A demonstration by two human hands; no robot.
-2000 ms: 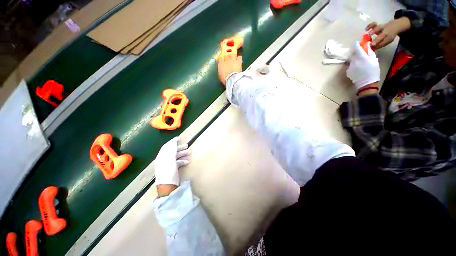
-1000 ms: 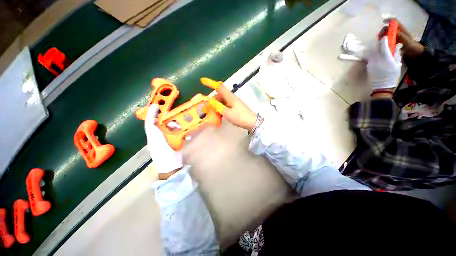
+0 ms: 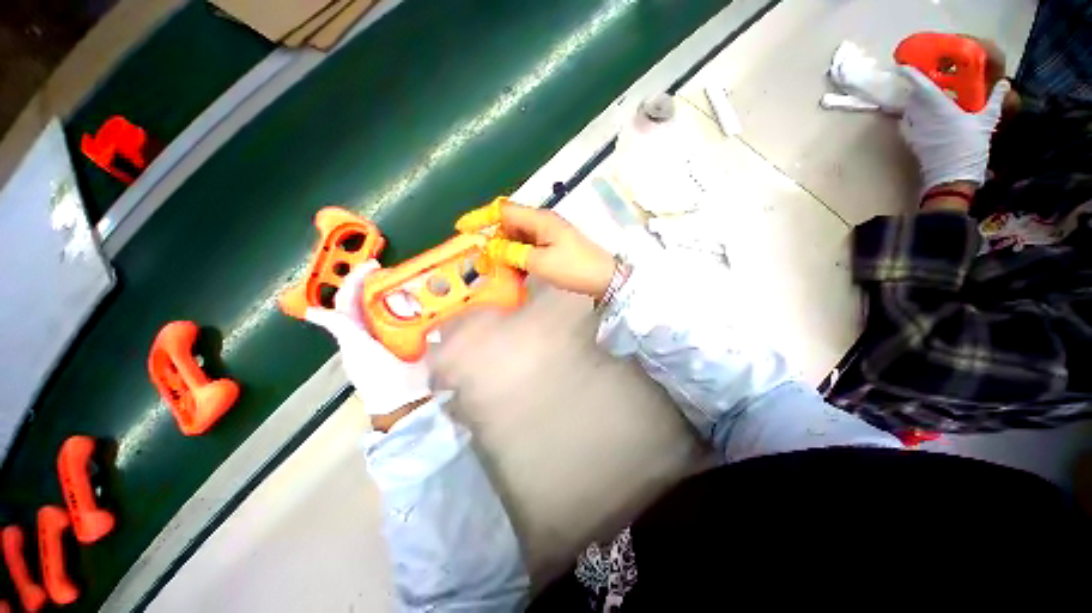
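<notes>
An orange plastic shell [image 3: 438, 285] with round and oblong openings is held over the bench edge between my two hands. My left hand [image 3: 374, 359], in a white glove, grips its left end. My right hand [image 3: 553, 249], bare with yellow finger cots [image 3: 509, 253] on thumb and fingertip, holds its upper right end. A second orange shell [image 3: 335, 261] lies on the green belt [image 3: 479, 132], just behind my left fingers.
Several orange shells [image 3: 189, 377] lie at the lower left of the belt. A small bottle [image 3: 657, 108] stands by the belt rail [image 3: 587, 162]. A pale-yellow patch [image 3: 671, 192] lies on the bench. At right, a coworker in plaid [image 3: 922, 311] holds an orange shell [image 3: 946, 66]. Cardboard [image 3: 293, 17] lies across the belt.
My right hand has gone from the belt to the shell, now held in both hands. In the last second its yellow-tipped fingers closed onto the shell's edge. The belt shells shifted toward lower left.
</notes>
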